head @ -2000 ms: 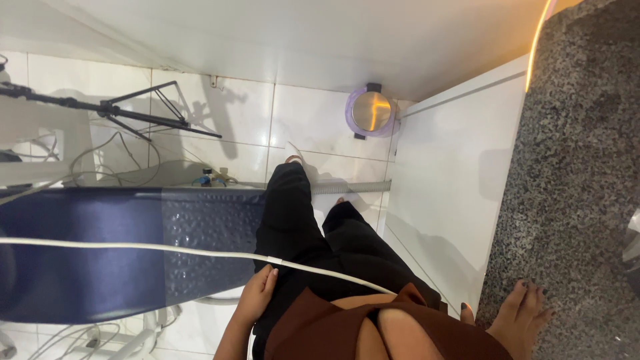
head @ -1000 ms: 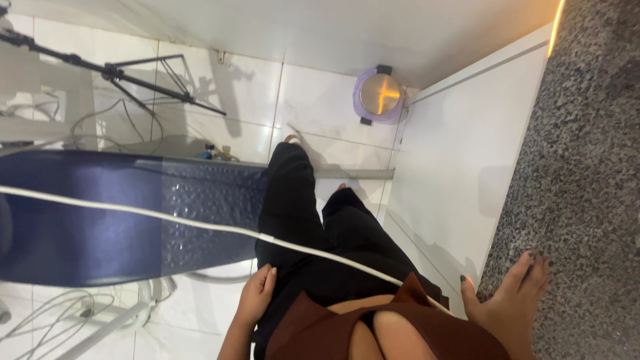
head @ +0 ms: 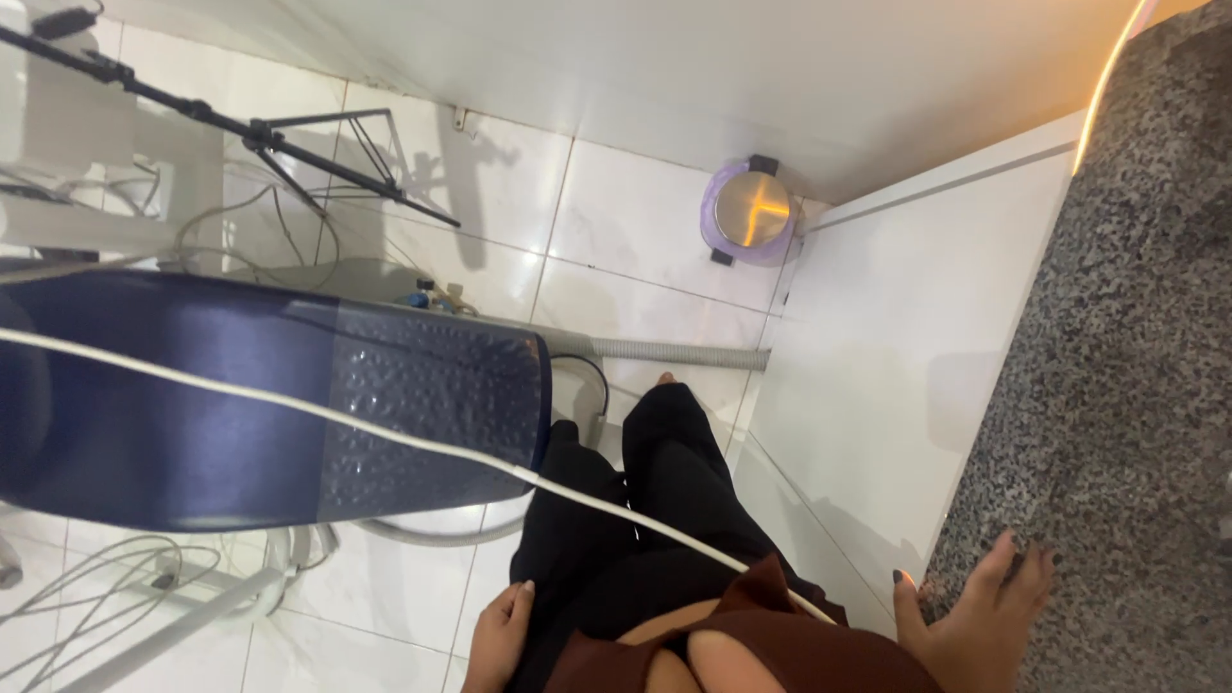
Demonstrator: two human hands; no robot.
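My left hand (head: 501,621) hangs beside my left thigh in the black trousers (head: 577,558), its fingers loosely curled, and nothing shows in it. On the edge of the speckled grey stone countertop (head: 1107,385) rests my right hand (head: 977,606), fingers spread, thumb at the front edge, holding nothing. A white cable (head: 404,435) runs from the left edge of the view across the dark blue padded chair (head: 241,404) and over my trousers to my waist. Textured clear covering lies over the chair's near end.
A black tripod stand (head: 260,135) is at upper left. A round metal-lidded bin (head: 753,210) with a purple liner stands by the white cabinet (head: 895,318). A grey corrugated hose (head: 674,353) crosses the tiled floor. Loose cables (head: 125,577) and a pale stand base lie lower left.
My legs have shifted: the chair's end, hidden behind them before, now shows beside them. My right hand stays at the countertop and my left hand by the thigh.
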